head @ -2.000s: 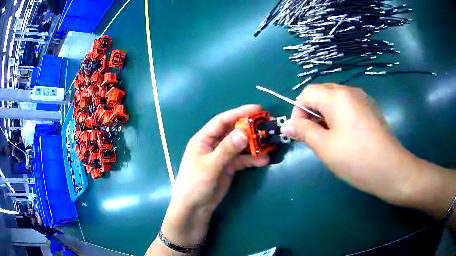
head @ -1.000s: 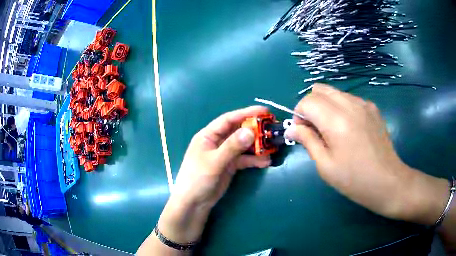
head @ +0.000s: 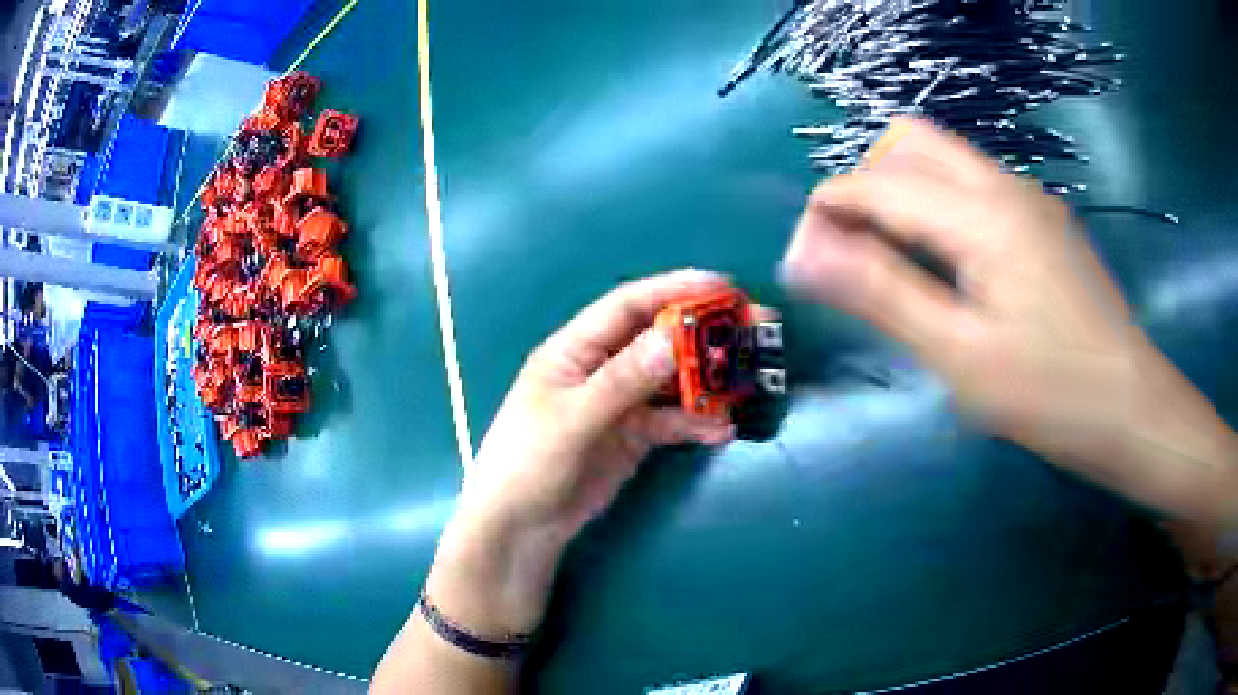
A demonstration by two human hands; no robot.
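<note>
An orange connector housing (head: pixel 702 356) with a black insert is in my left hand (head: pixel 577 401), gripped between thumb and fingers above the green tabletop. Two flat silvery tabs (head: pixel 771 356) stick out of its right side. My right hand (head: pixel 950 285) is blurred, up and to the right of the housing and apart from it, in front of the lower part of the wire pile. Its thumb and index finger are curled near each other. No lead shows clearly in it, and blur hides whether it holds anything.
A pile of black-and-white leads (head: pixel 937 68) lies at the upper right. A dense heap of orange housings (head: pixel 272 272) lies at the left beyond a yellow line (head: pixel 437 258), beside a light-blue tray (head: pixel 188 448). Blue bins (head: pixel 116 462) stand at the far left.
My right hand has moved up and away from the tabs. The white lead seen between its fingers no longer shows. My left hand still holds the housing, now turned slightly.
</note>
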